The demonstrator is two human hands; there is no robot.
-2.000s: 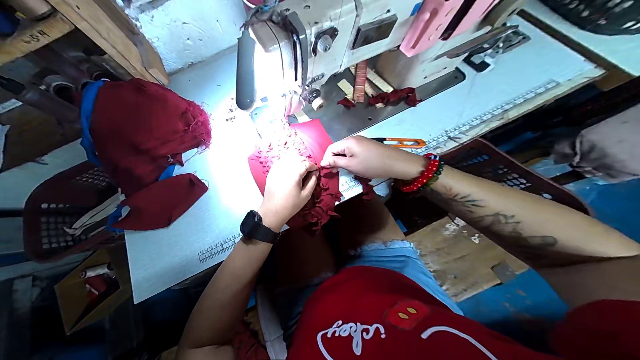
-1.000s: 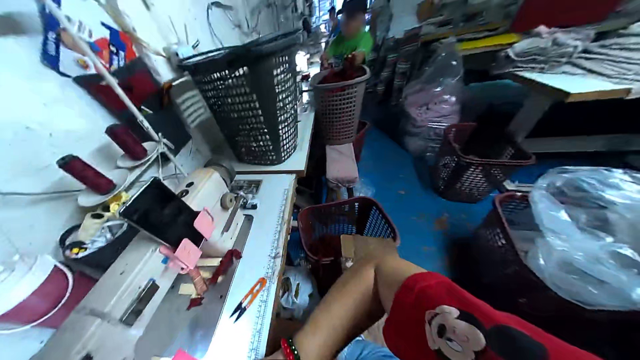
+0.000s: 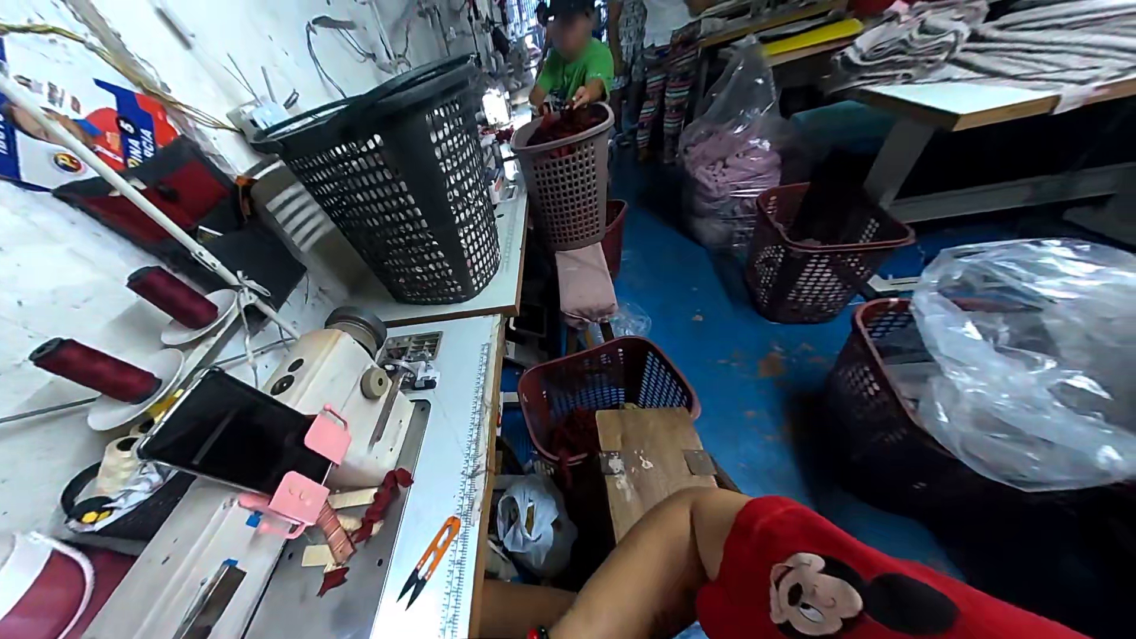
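Observation:
Neither of my hands is in the frame; one forearm runs off the bottom edge, with part of a red bead bracelet at the border. Orange-handled thread snips lie on the white sewing table. To their left, dark red fabric scraps rest by the sewing machine. A phone sits in a pink holder on the machine. Two cones of dark red thread stand behind it.
A black plastic basket stands on the table's far part. A wooden bench and a maroon basket are beside it. Another person handles dark red fabric in a tall basket. More baskets and clear plastic are at right.
The view has swung far from the needle area to the aisle. Two seconds ago both hands were at red fabric under the needle; now they are out of view.

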